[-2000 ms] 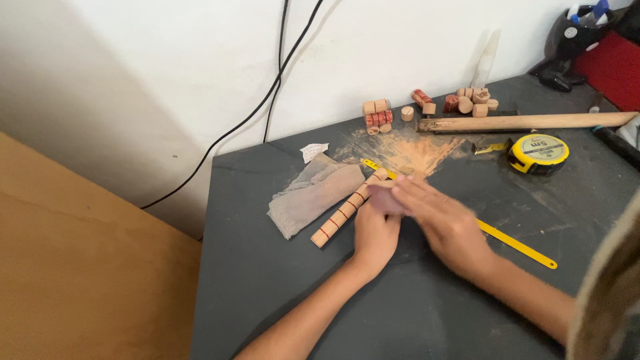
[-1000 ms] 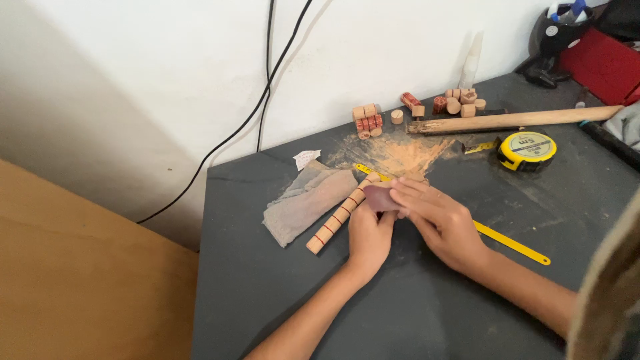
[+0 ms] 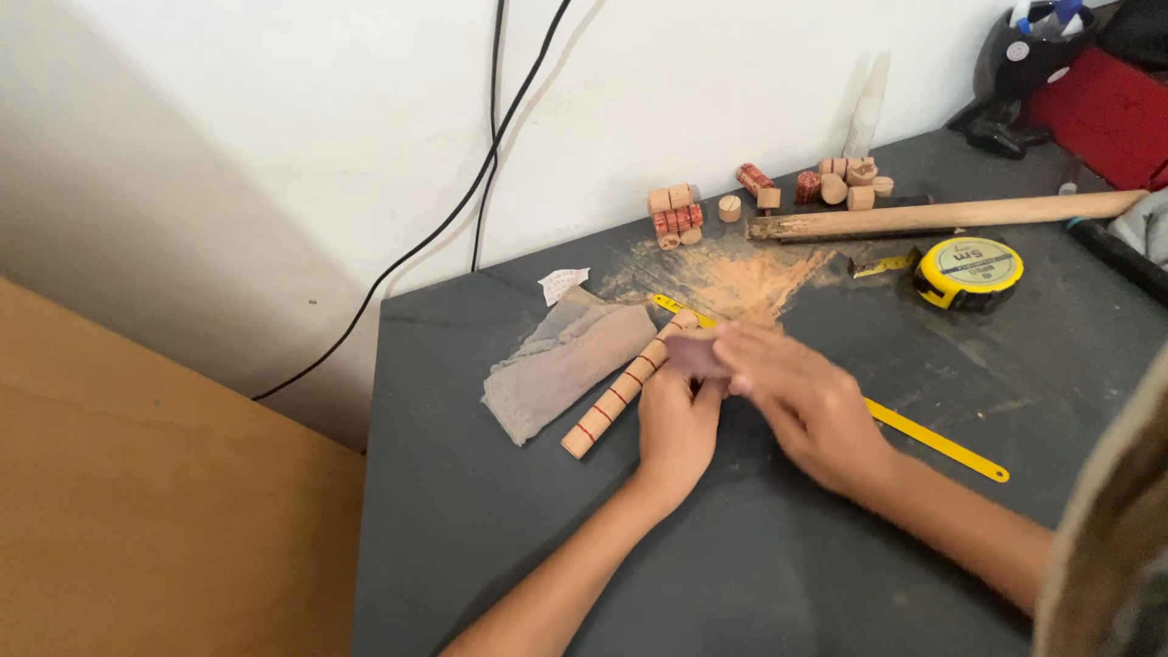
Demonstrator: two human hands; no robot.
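Note:
My left hand (image 3: 678, 429) and my right hand (image 3: 803, 397) meet over the dark table. Between their fingers is a purplish-brown sheet, perhaps sandpaper (image 3: 695, 354); my right hand is slightly blurred. Whatever the left fingers grip beneath it is hidden. Just left of my hands lies a round wooden stick with red ring marks (image 3: 623, 391). A folded greyish cloth (image 3: 570, 370) rests beside the stick. A yellow hacksaw blade (image 3: 935, 440) passes beneath my right hand, both its ends showing.
Orange sawdust (image 3: 730, 278) covers the table behind my hands. Further back are cut wooden cylinders (image 3: 675, 219), a long wooden rod (image 3: 949, 215), a yellow tape measure (image 3: 969, 272), a clear nozzle (image 3: 867, 109) and a black pen holder (image 3: 1013, 82). A torn paper scrap (image 3: 564, 285) lies behind the cloth.
My hands stay together around the purplish-brown sheet, with small shifts of the right fingers. The stick and cloth have not plainly moved.

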